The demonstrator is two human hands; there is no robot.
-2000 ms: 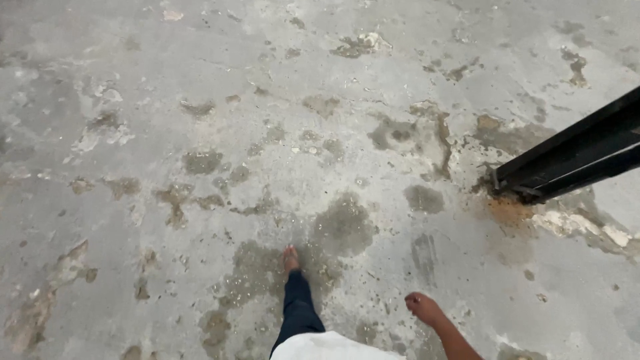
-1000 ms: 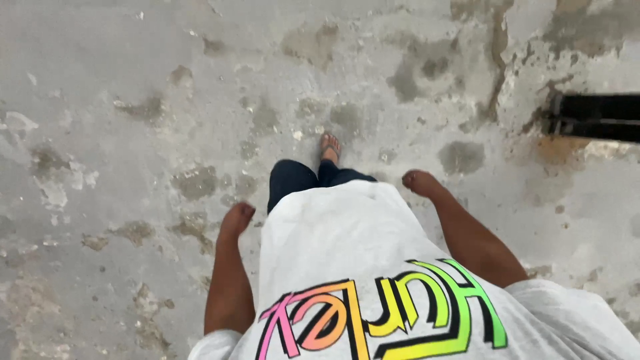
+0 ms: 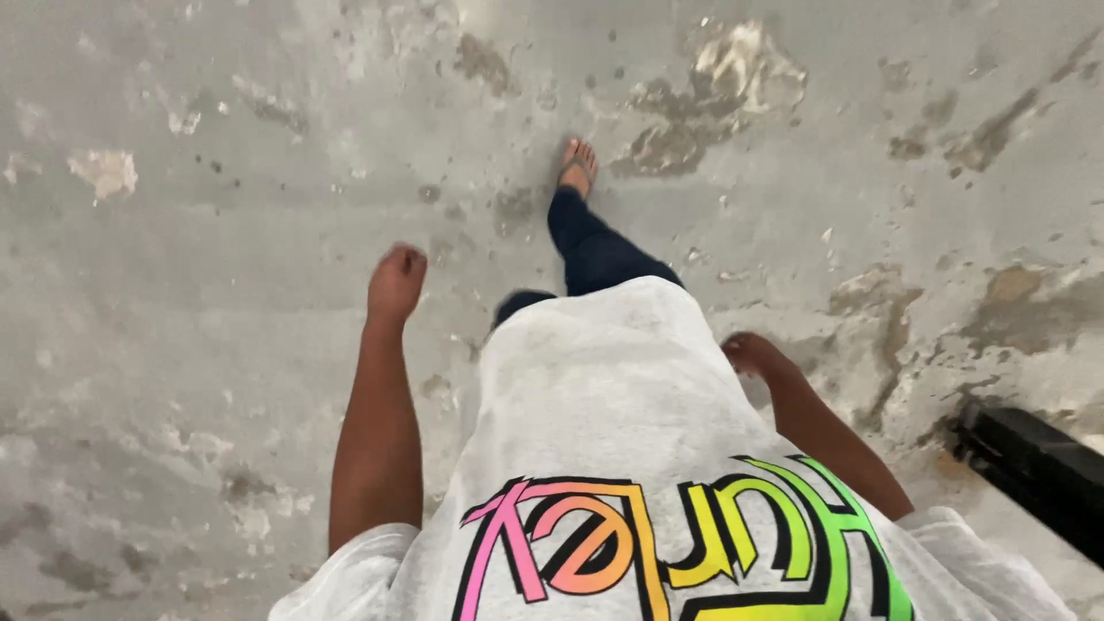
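My left hand (image 3: 398, 274) hangs over the floor on the left, its fingers curled in and nothing seen in it. On the other side, my right hand (image 3: 752, 354) is beside the hem of my white T-shirt (image 3: 595, 379); its fingers are bent and blurred, and its palm is hidden. The shirt has bright lettering across the chest. One foot (image 3: 578, 166) in a thong sandal stands forward, below a dark trouser leg (image 3: 595, 246). My other foot is hidden.
The grey concrete floor (image 3: 259, 362) has peeling paint, chips and damp-looking stains. A black metal post or beam (image 3: 1026, 466) meets the floor at the lower right, with a rusty patch by its base.
My left hand has swung forward, and my right hand has drawn back toward the shirt. The black post now sits lower in view. The view has tilted and shifted as I walk.
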